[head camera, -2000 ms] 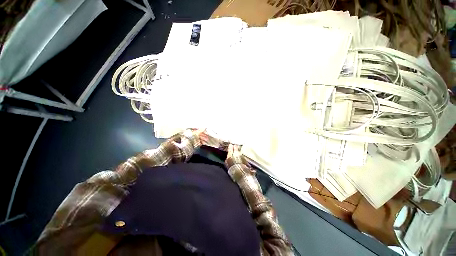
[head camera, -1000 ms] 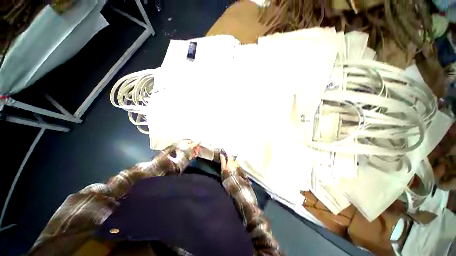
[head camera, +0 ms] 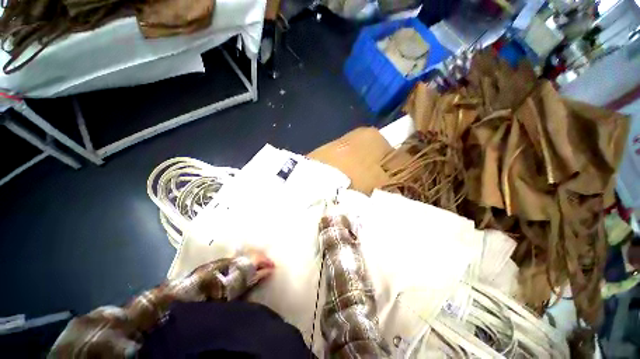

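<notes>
Cream bag panels [head camera: 295, 231] lie in a wide stack in front of me, strongly overexposed. Cream handles [head camera: 184, 189] loop out at the stack's left end, and more cream handles [head camera: 484, 322] bunch at its lower right. My left hand [head camera: 260, 266] rests at the near left part of the stack; its finger pose is unclear. My right arm reaches forward over the stack. My right hand [head camera: 337, 200] is washed out at the far side, so its grip cannot be seen. A small dark label [head camera: 287, 168] lies on the far left corner. A thin dark line runs beside the right sleeve.
Brown part-sewn bags [head camera: 533, 147] with tangled straps heap behind the stack at right. A flat tan piece [head camera: 358, 154] lies beyond it. A blue crate [head camera: 393, 59] stands on the floor. A white-covered table [head camera: 140, 56] with a metal frame stands at the upper left.
The view has tilted up and shifted, showing the blue crate and brown heap. My right hand has moved from the near edge to the far side of the stack. My hands are now well apart.
</notes>
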